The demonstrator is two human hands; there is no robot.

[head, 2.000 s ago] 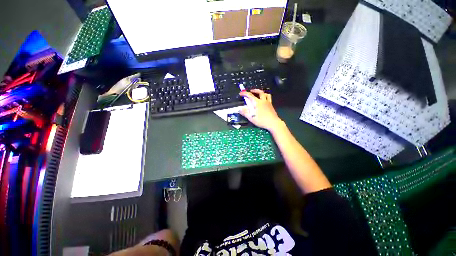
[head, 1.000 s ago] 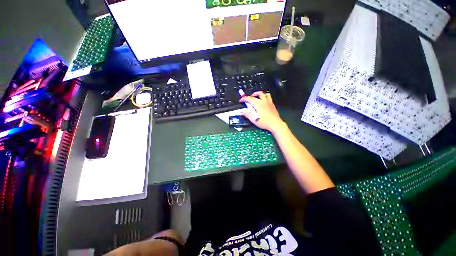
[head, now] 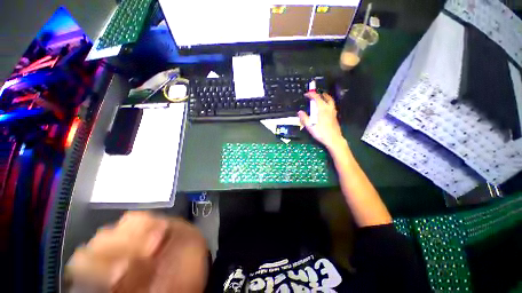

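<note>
My right hand (head: 322, 119) holds a white marker pen (head: 312, 104) with a red end, over the right end of the black keyboard (head: 220, 102). A green PCB panel (head: 275, 164) lies flat on the desk in front of my body. A small black device (head: 288, 131) with a lit display lies on a white paper slip (head: 273, 124) between panel and keyboard. My left hand (head: 140, 254) is large and blurred at the lower left, below the clipboard; whether it holds anything cannot be told.
Monitor (head: 229, 23) behind the keyboard. Drink cup (head: 356, 48) at its right. Stacked white panels (head: 435, 120) stand right, green panels (head: 443, 246) lower right. Clipboard (head: 140, 166) with black phone (head: 123, 130) lies left, a yellow ring (head: 175, 90) above. Another paper slip (head: 248, 77) lies on the keyboard.
My left hand has risen into view at the lower left. My right hand has moved slightly right along the keyboard with the pen. The camera view has shifted, and the screen picture has changed.
</note>
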